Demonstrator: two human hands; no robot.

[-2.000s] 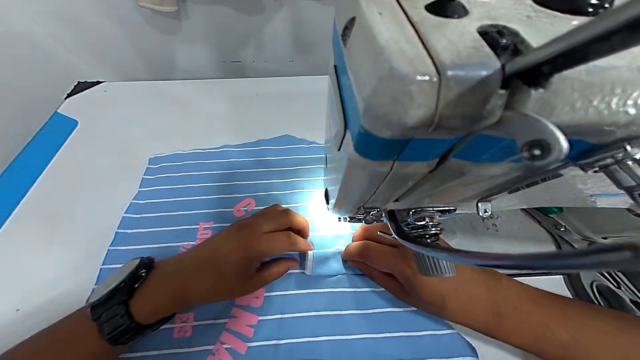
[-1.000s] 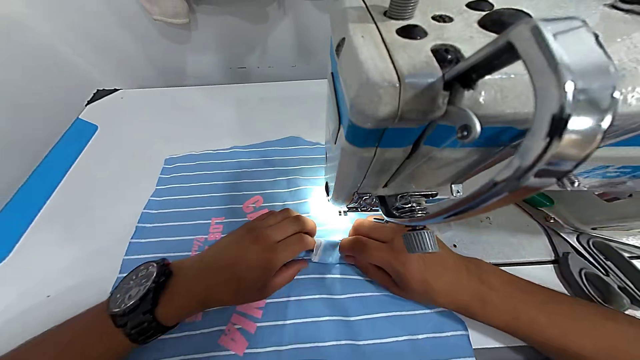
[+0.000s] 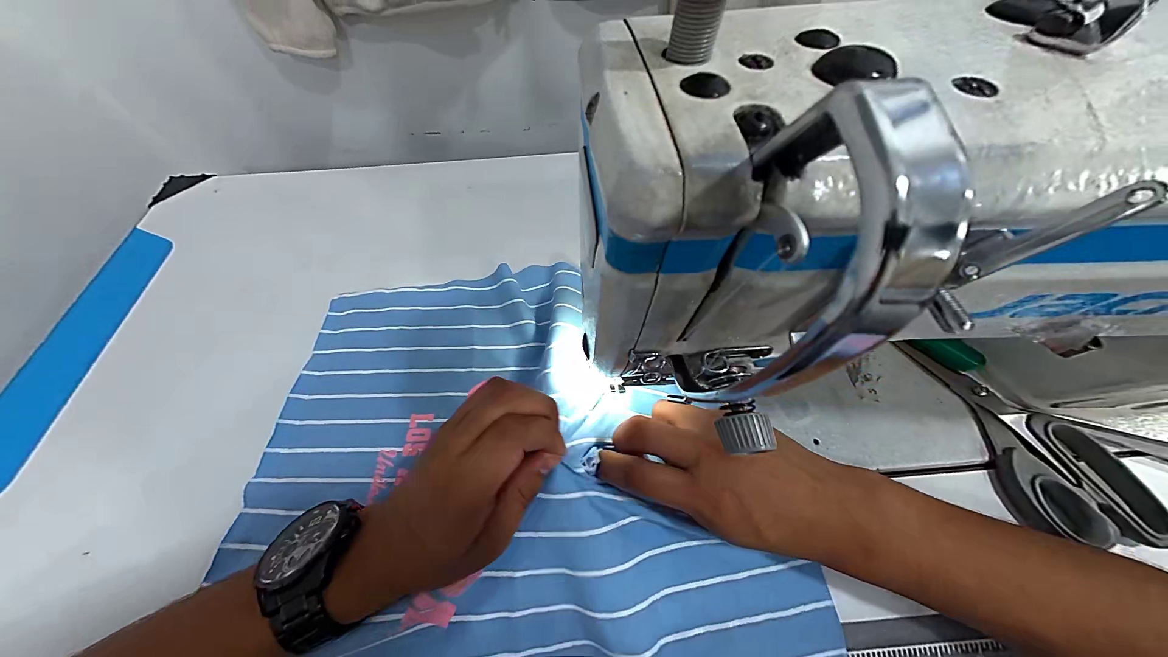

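Observation:
A blue fabric panel with white stripes and pink lettering lies on the white table under the head of an industrial sewing machine. My left hand, with a black watch on its wrist, rests on the panel left of the lit presser foot, fingers curled and thumb against the forefinger. Whether it pinches cloth is hidden. Just right of it, my right hand pinches a small gathered bit of the panel between thumb and fingers, close in front of the foot.
A curved metal lever and a knurled knob hang over my right hand. Scissors and a green-handled tool lie at the right. A measuring tape runs along the bottom edge. A blue strip marks the table's left side.
The small pale strip that lay flat between my hands is now bunched at my right fingertips. The panel has new folds near the foot. The view has shifted.

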